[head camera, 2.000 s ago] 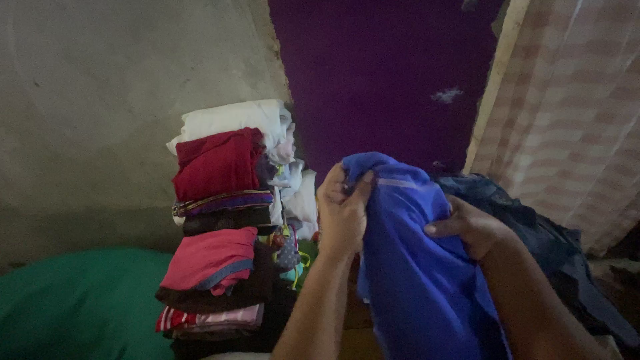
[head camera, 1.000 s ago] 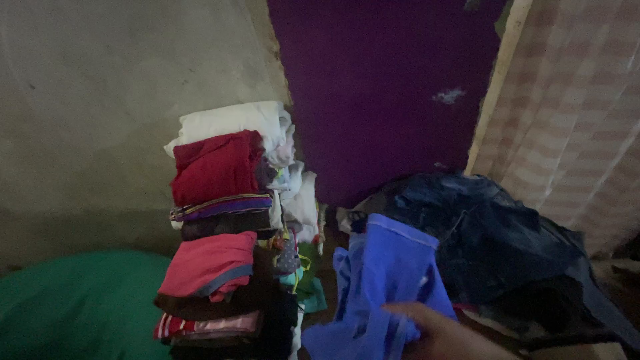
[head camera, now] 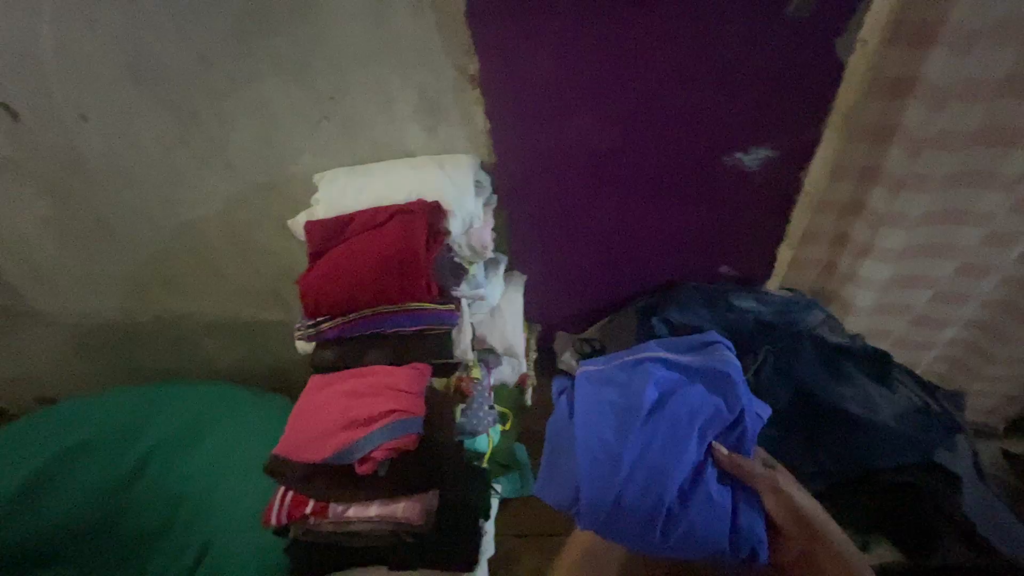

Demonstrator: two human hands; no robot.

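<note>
A blue cloth garment [head camera: 656,448], bunched and partly folded with a pale line near its top edge, is held up in front of me. My right hand [head camera: 768,488] grips its right side, the thumb lying on the front of the cloth. Below the garment's lower left edge a blurred part of my left hand or wrist [head camera: 596,552] shows; its fingers are hidden by the cloth. Left of the garment rise stacks of folded clothes: a white one [head camera: 400,184] at the back, a dark red one [head camera: 372,260], and a pinkish-red one with a blue-grey band [head camera: 352,412].
Dark blue fabric [head camera: 840,400] lies heaped behind my right hand. A rounded green cloth thing [head camera: 136,480] is at the lower left. Behind stand a bare grey wall [head camera: 224,104], a purple panel [head camera: 640,144] and a checked curtain [head camera: 936,200].
The blue garment hung long between both hands two seconds ago; now it is a shorter, bunched bundle. My left hand, plainly seen on its top then, is now mostly hidden below it.
</note>
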